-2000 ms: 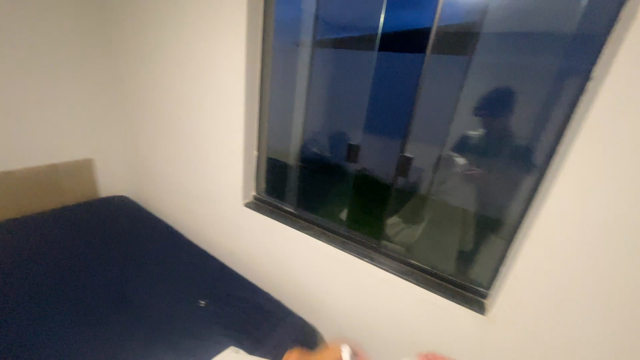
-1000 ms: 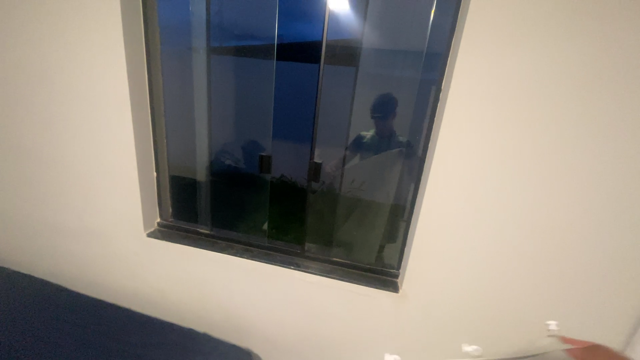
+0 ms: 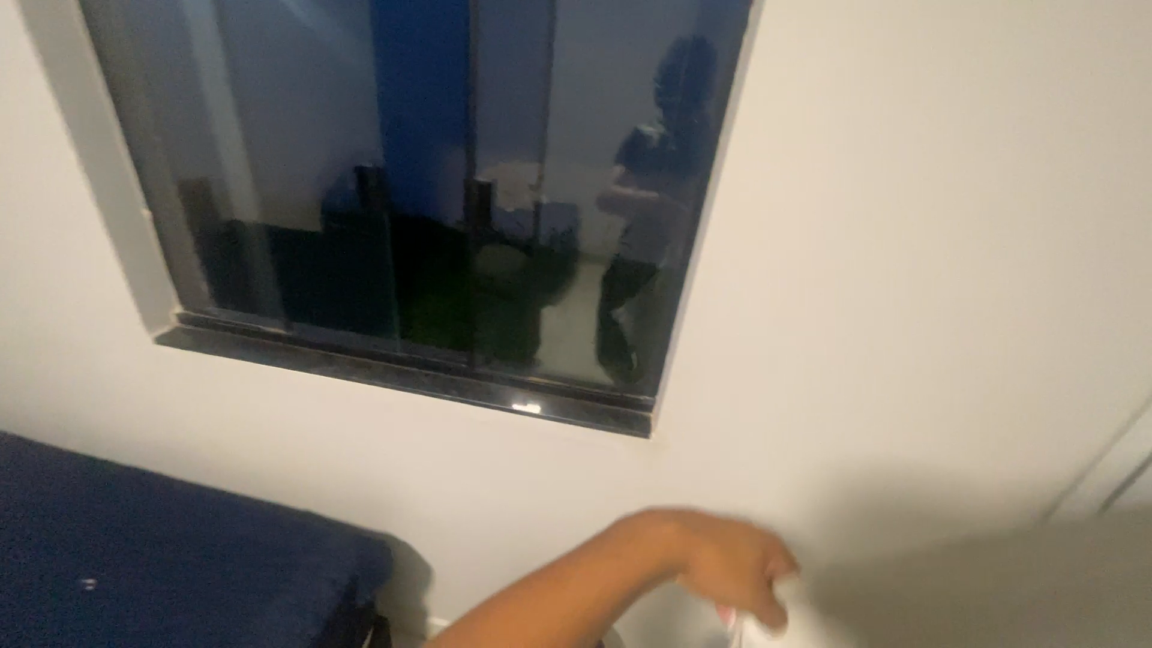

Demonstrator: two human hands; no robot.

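Note:
My left hand reaches in from the bottom of the head view, blurred, with the wrist bent and the fingers pointing down to the right. Its thumb and fingers close on a white thing, possibly cloth, most of which is below the frame. A small pinkish patch shows just under the palm; what it is cannot be told. My right hand is not in view.
A dark glass window with a black sill is set in the pale wall, reflecting a person. At the lower left lies a mattress or bed covered in dark blue. A pale panel edge shows at the right.
My left forearm and hand now show at the bottom, over the wall below the window. The white edge with small knobs seen at the lower right a second ago is out of sight. The view has shifted.

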